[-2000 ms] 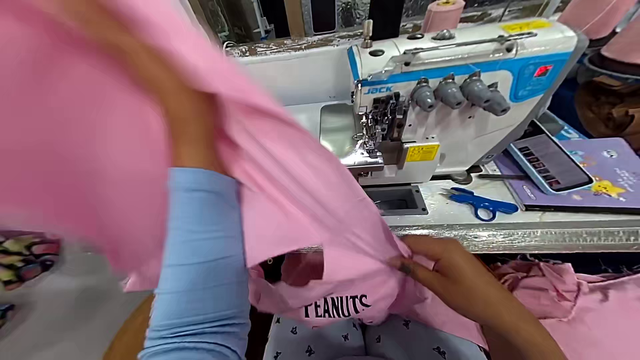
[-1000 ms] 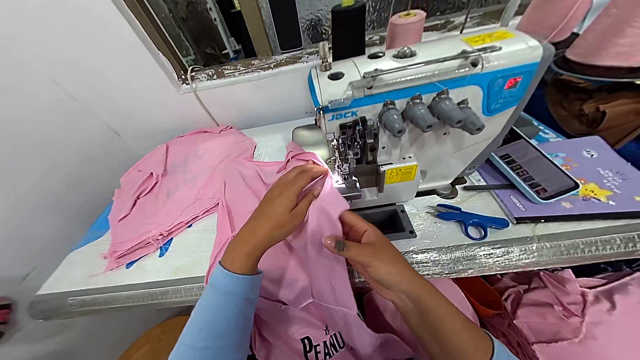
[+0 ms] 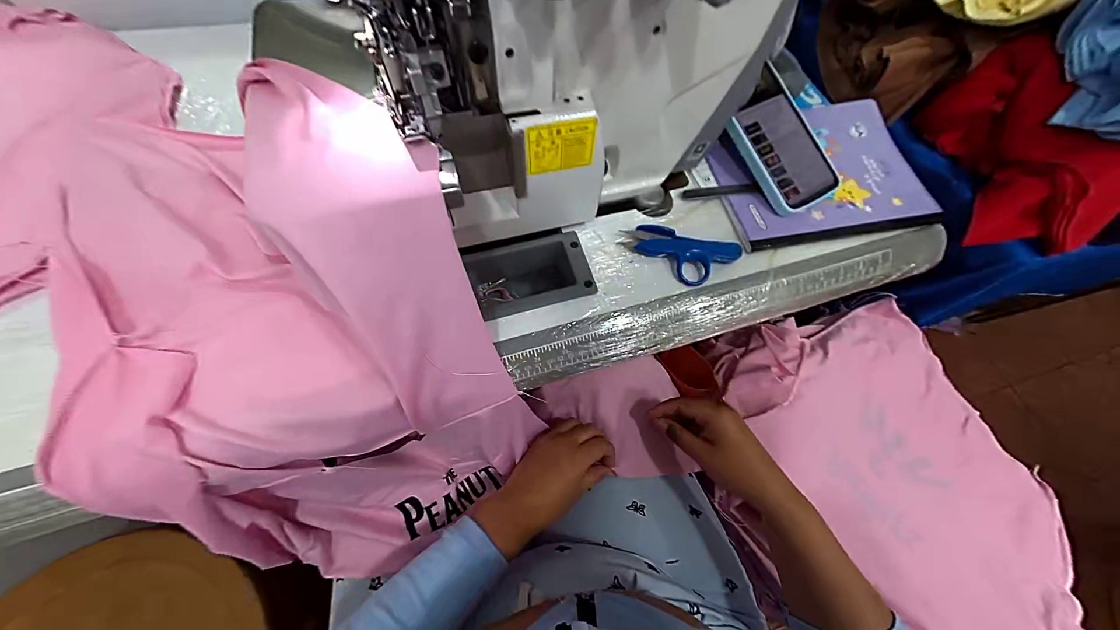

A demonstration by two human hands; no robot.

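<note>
Pink printed fabric (image 3: 332, 350) lies over the table's left part, one edge under the presser area of a white overlock sewing machine (image 3: 647, 79), and hangs down over the lap. My left hand (image 3: 564, 464) rests with bent fingers on a smaller pink piece (image 3: 626, 411) at the lap; whether it grips the cloth is unclear. Just right of it, my right hand (image 3: 700, 429) pinches that piece's right side between thumb and fingers. Another pink fabric pile (image 3: 901, 455) lies beside the right forearm.
Blue thread snips (image 3: 687, 249) lie on the table right of a grey recessed tray (image 3: 534, 276). Behind them, a phone (image 3: 783, 153) rests on a purple notebook (image 3: 884, 188). Red cloth (image 3: 1032, 149) and blue cloth are at the right. A round brown stool (image 3: 131, 586) stands lower left.
Both hands have moved from the fabric near the needle area down to a pink piece at the lap. The printed fabric remains at the machine. The view has tilted down and moved closer.
</note>
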